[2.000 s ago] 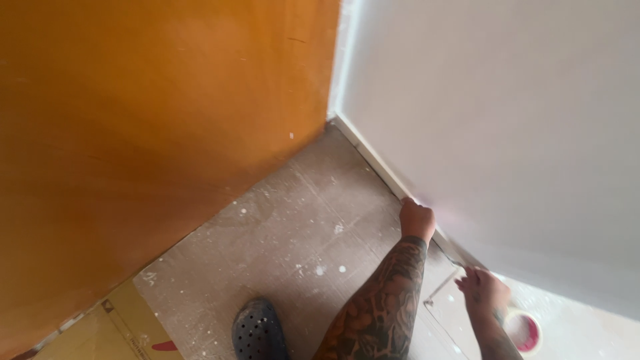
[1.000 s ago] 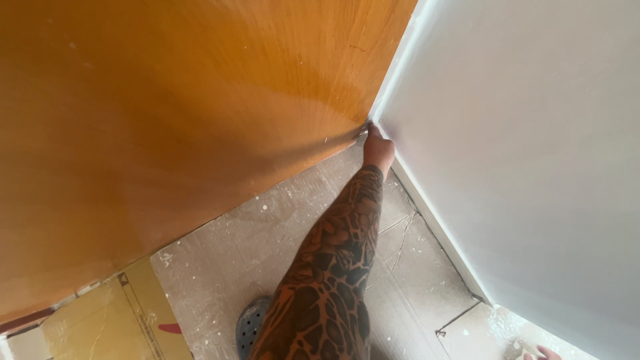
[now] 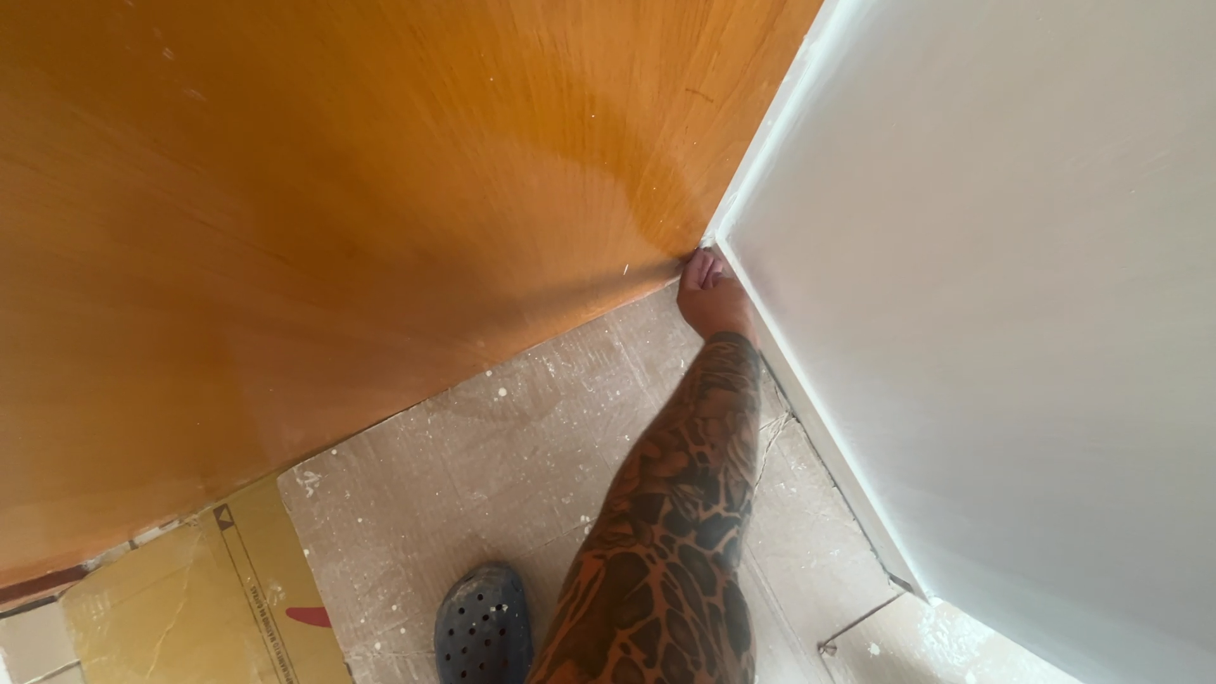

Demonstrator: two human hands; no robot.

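Observation:
My left hand (image 3: 714, 294), at the end of a tattooed forearm, reaches down into the corner where the orange-brown wooden panel (image 3: 380, 237) meets the white wall (image 3: 988, 285). Its fingers are curled against the near end of the white baseboard (image 3: 831, 446); whether anything is between them cannot be made out. The baseboard runs from the corner down to the lower right along the wall. My right hand is out of view.
Paint-spotted cardboard sheeting (image 3: 456, 465) covers the floor, with seams and a torn crease beside the baseboard. A yellow printed cardboard piece (image 3: 190, 598) lies at the lower left. A dark perforated clog (image 3: 484, 622) is at the bottom.
My left hand has gone from partway along the baseboard to the corner and stays there. My right hand, earlier by the baseboard near a roll of tape, has left view, as has the roll.

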